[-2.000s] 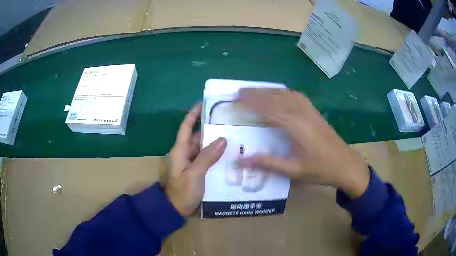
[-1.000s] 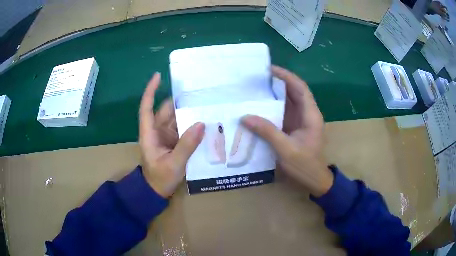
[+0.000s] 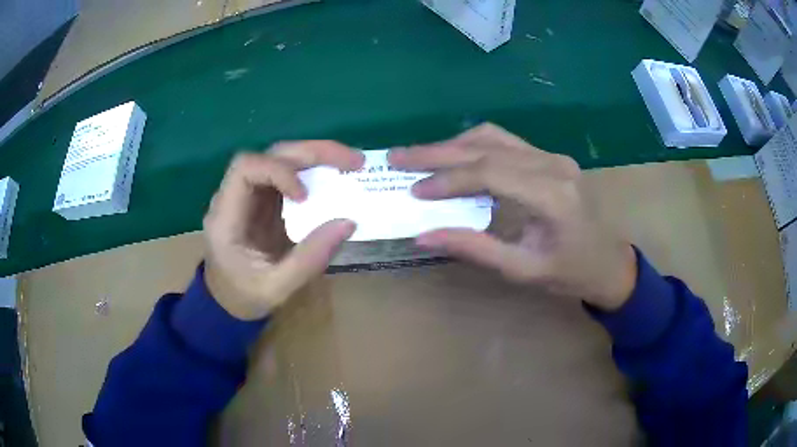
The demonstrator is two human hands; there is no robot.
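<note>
The retail box (image 3: 384,209) is between my hands, its end with small lines of text facing me. Its rounded top flap is folded over the mouth, and the front shows only as a dark, foreshortened strip below. My left hand (image 3: 271,227) holds the box's left end, thumb on the flap's lower edge and fingers on top. My right hand (image 3: 524,218) holds the right end the same way. Whether the flap is fully tucked in cannot be told. The box's inside is hidden.
A closed box (image 3: 100,161) lies on the green belt (image 3: 306,70) at left, with another cut off at the left edge. Open trays (image 3: 680,103) with pale devices sit at right. White text-printed cards (image 3: 690,22) stand at the far right. Taped brown cardboard (image 3: 419,349) covers the near surface.
The top flap, earlier standing open, is now folded over the mouth. The box has tilted so its end faces me, and my fingers moved onto it. The view has shifted; belt items appear displaced.
</note>
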